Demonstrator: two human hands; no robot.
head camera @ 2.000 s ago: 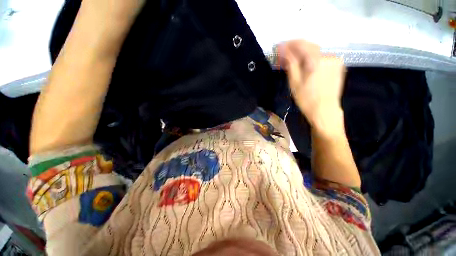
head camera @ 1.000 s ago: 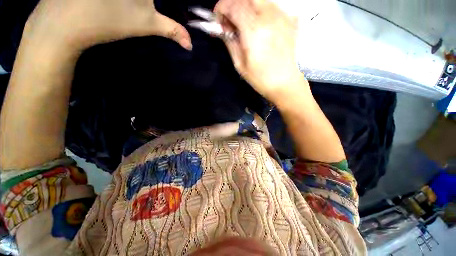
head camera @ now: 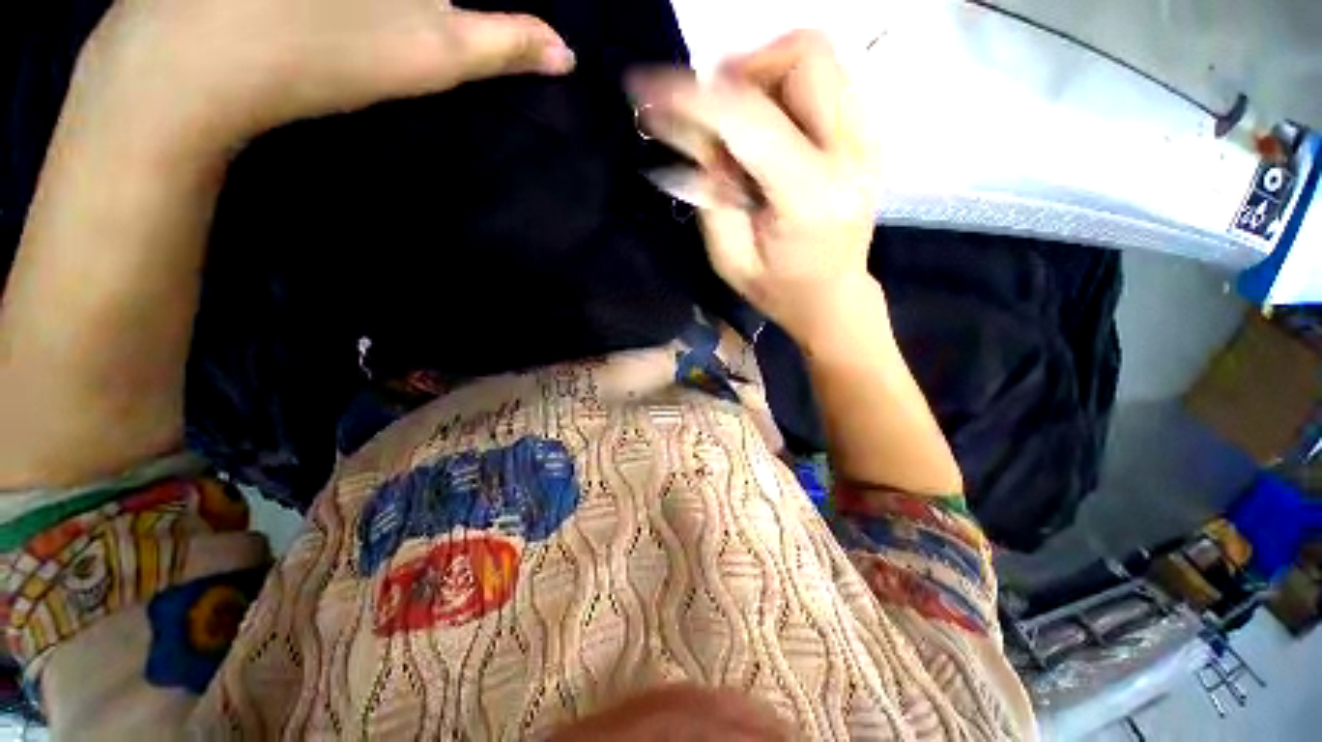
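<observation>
The black garment piece (head camera: 479, 218) covers the table edge and my lap. My left hand (head camera: 348, 58) lies over its upper left part, thumb stretched out to the right; the top edge cuts off its fingers, so its grip is hidden. My right hand (head camera: 790, 167) is above the garment's right edge, its fingertips blurred. The thread snips (head camera: 677, 184) show as a short silver blade tip below those fingers; their handle is hidden in the hand. Small bright ring shapes show beside the fingertips, too blurred to tell.
The white machine table (head camera: 1000, 116) curves across the upper right, with a scale on its front edge. A dark garment pile (head camera: 986, 377) hangs below it. A cardboard box (head camera: 1254, 384), a blue object (head camera: 1276, 522) and a metal rack (head camera: 1102, 623) stand at the right.
The view has turned. My left hand has moved from the upper left onto the cloth. My right hand went from the table edge to the cloth, where the snips' blades showed, and has since shifted slightly down-right.
</observation>
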